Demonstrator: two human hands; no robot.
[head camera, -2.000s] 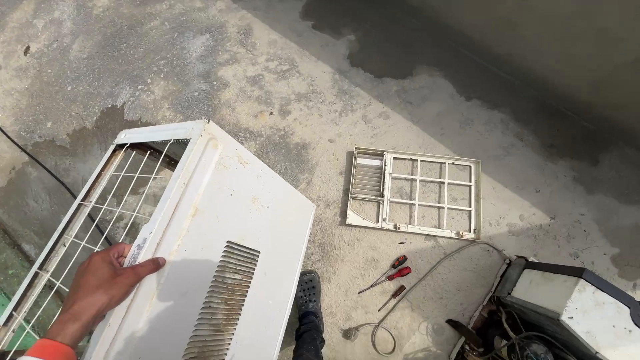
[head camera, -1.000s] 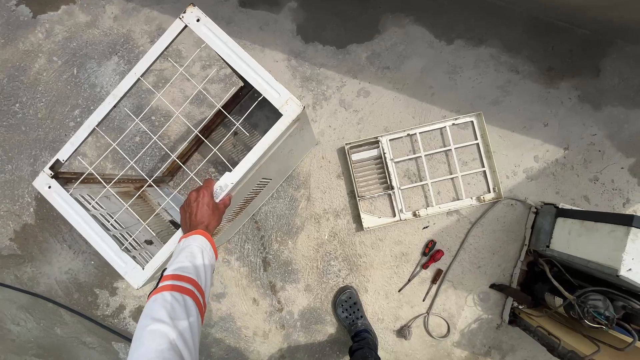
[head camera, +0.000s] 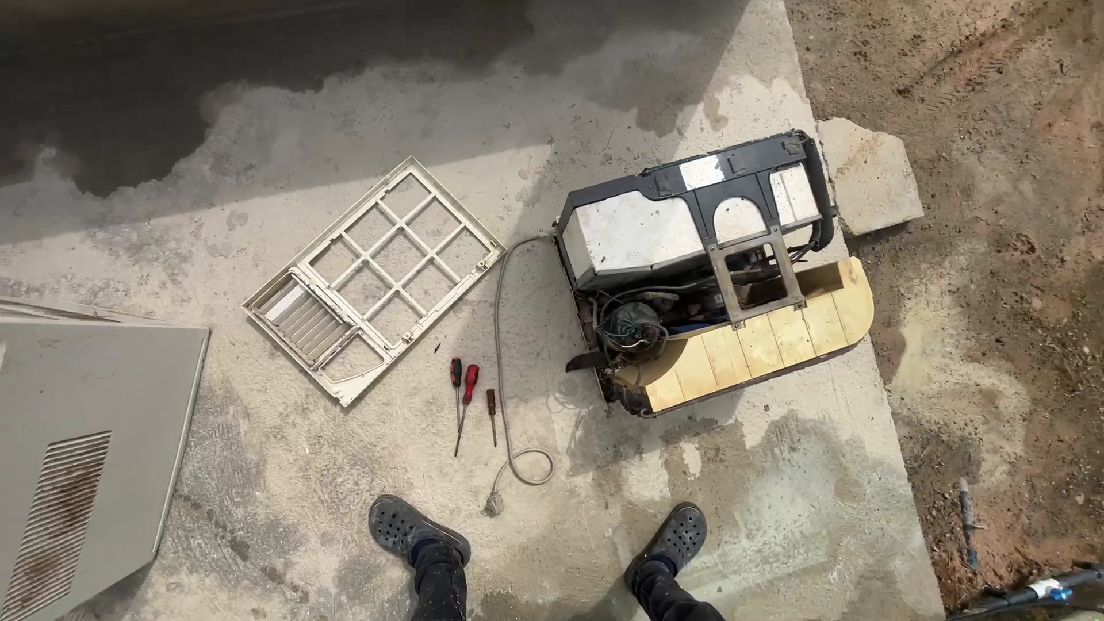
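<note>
Neither of my hands shows in the head view now. The opened window air conditioner chassis (head camera: 681, 276) lies right of centre, with white foam, a dark frame, wiring and a yellowish curved housing exposed. Its grey power cord (head camera: 498, 345) runs down to a plug (head camera: 493, 504) on the concrete. A cream plastic front grille (head camera: 401, 250) lies flat left of the chassis. Between them rest a black-and-red-handled screwdriver (head camera: 456, 373), a red-handled screwdriver (head camera: 470, 384) and a smaller brown-handled screwdriver (head camera: 491, 401). At the left edge stands the metal outer casing (head camera: 112, 371) with rusty louvres.
My feet in grey clogs (head camera: 418, 528) stand on the concrete below the tools. A flat concrete slab piece (head camera: 867, 177) lies beyond the chassis, at the edge of the paving. Reddish soil (head camera: 1018, 345) borders it at right, with a pipe (head camera: 1026, 595) at the bottom corner.
The hand that held the casing's edge has gone out of view. The casing, tilted with its grid side showing a second ago, now shows its louvred side. The view has swung right.
</note>
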